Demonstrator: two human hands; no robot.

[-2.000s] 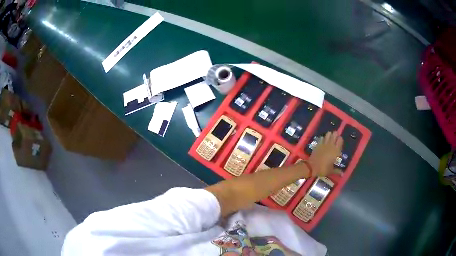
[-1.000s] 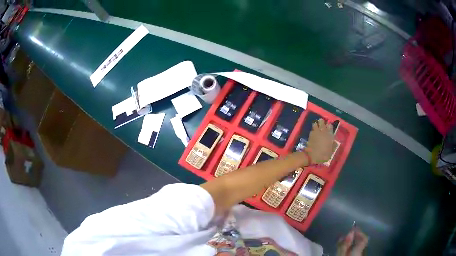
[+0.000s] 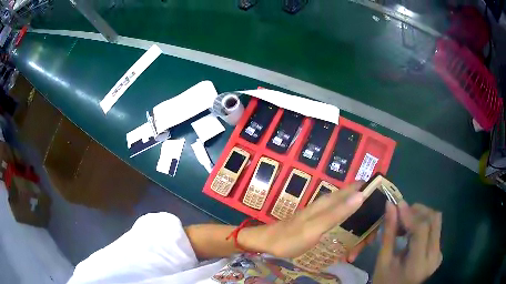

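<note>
My left hand (image 3: 299, 227), with a red band at the wrist, holds a gold keypad phone (image 3: 363, 216) face up over the right end of the red tray (image 3: 252, 208). Its fingers lie across the phone. My right hand (image 3: 408, 244) holds thin silver tweezers (image 3: 390, 195) at the top of the phone's screen end. In the tray, several black phone backs (image 3: 316, 145) lie in the far row and gold phones (image 3: 261, 183) in the near row. The far row's right pocket holds only a barcode label (image 3: 367, 167). The tray's near right corner is hidden by the hands and phone.
A label roll (image 3: 229, 104) stands at the tray's left, its strip (image 3: 299, 104) over the far edge. White paper (image 3: 186, 104), sticker pieces (image 3: 170, 157) and a marked strip (image 3: 130, 79) lie left. A pink-red basket (image 3: 469, 83) is at right.
My left hand has lifted a phone from the far right pocket and brought it nearer, face up. My right hand has come into view and risen to the phone with tweezers. The view has shifted slightly.
</note>
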